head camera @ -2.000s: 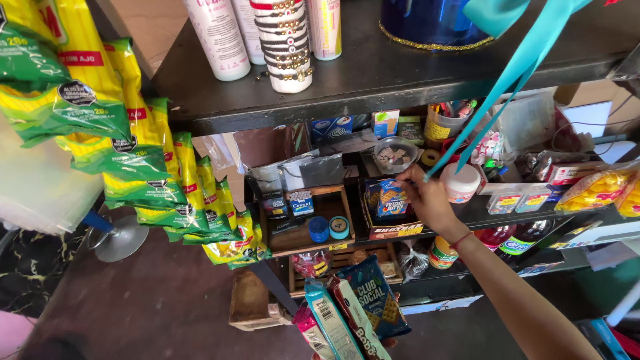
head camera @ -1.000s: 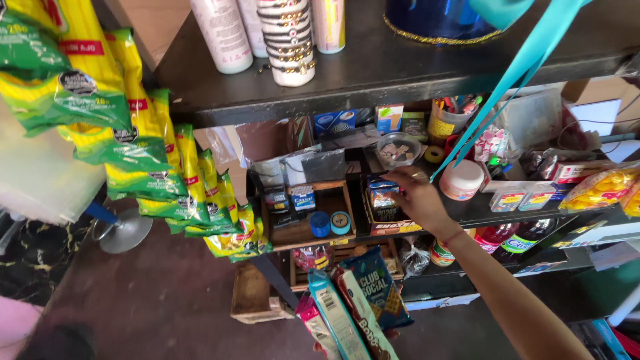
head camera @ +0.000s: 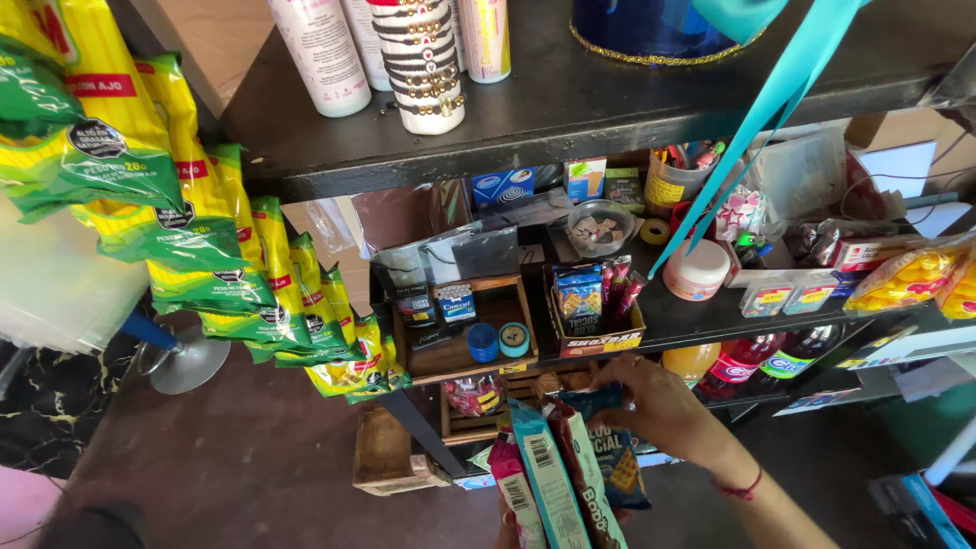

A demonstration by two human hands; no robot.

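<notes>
My left hand (head camera: 509, 526), mostly hidden at the bottom, holds several snack packets upright: a pink one (head camera: 518, 488), a light blue one (head camera: 550, 476) and a brown and mint one (head camera: 587, 480). Behind them at the right is a dark blue Club Social cracker packet (head camera: 621, 461). My right hand (head camera: 648, 408) reaches in from the right, its fingers at the top of that packet; whether they grip it cannot be told. Just above, a small cardboard display box (head camera: 602, 343) on the shelf holds a blue Club Social packet (head camera: 579, 301) and thin pink-wrapped sticks (head camera: 621, 286).
Yellow-green snack bags (head camera: 183, 229) hang at the left. A wooden tray (head camera: 457, 366) with cigarette packs and round tins stands left of the display box. A white jar (head camera: 695, 271) and bottles (head camera: 743, 362) are to the right. The black upper shelf (head camera: 457, 156) overhangs these.
My right hand has moved from the display box down to the packets in my left hand. The cracker packet inside the box, partly covered by the hand before, now shows.
</notes>
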